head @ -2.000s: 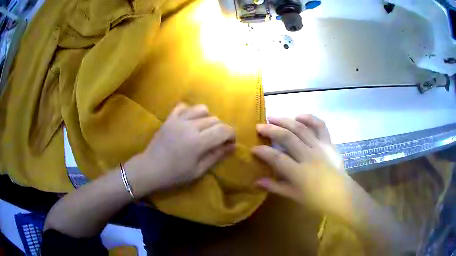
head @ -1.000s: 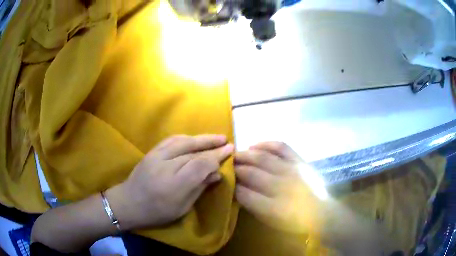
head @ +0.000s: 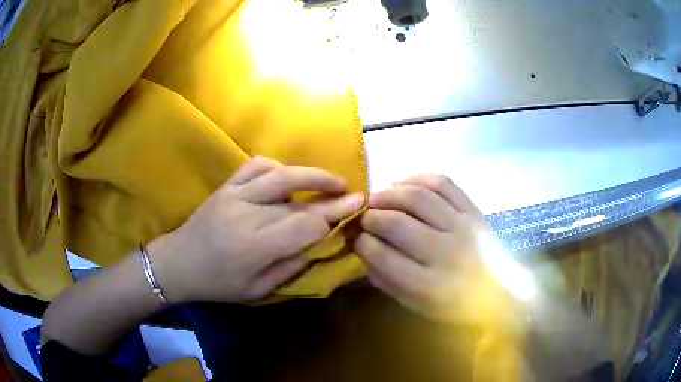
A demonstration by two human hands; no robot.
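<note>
The mustard-yellow cloth (head: 179, 134) lies over the left of the machine table, with folds at the far left. Its stitched right edge (head: 360, 145) runs down from the lamp glare. My left hand (head: 261, 231) lies on the cloth, its thumb and fingertips holding the edge. My right hand (head: 422, 246) pinches the same edge from the right, fingertips meeting my left ones. A small part of the edge is turned up between them. The needle area is lost in glare; a dark round machine part (head: 405, 9) shows at the top.
The pale machine bed (head: 515, 67) is bounded by a dark seam line. A metal fitting (head: 655, 98) sits at its right. A measuring tape (head: 582, 216) runs along the table's front edge. More yellow cloth (head: 620, 276) hangs at lower right. Something blue shows at lower left.
The stitched edge first shifted left and towards me, then slightly back up and right. Both hands moved with it and now hold a turned-up bit of edge; the cloth's lower end is drawn up.
</note>
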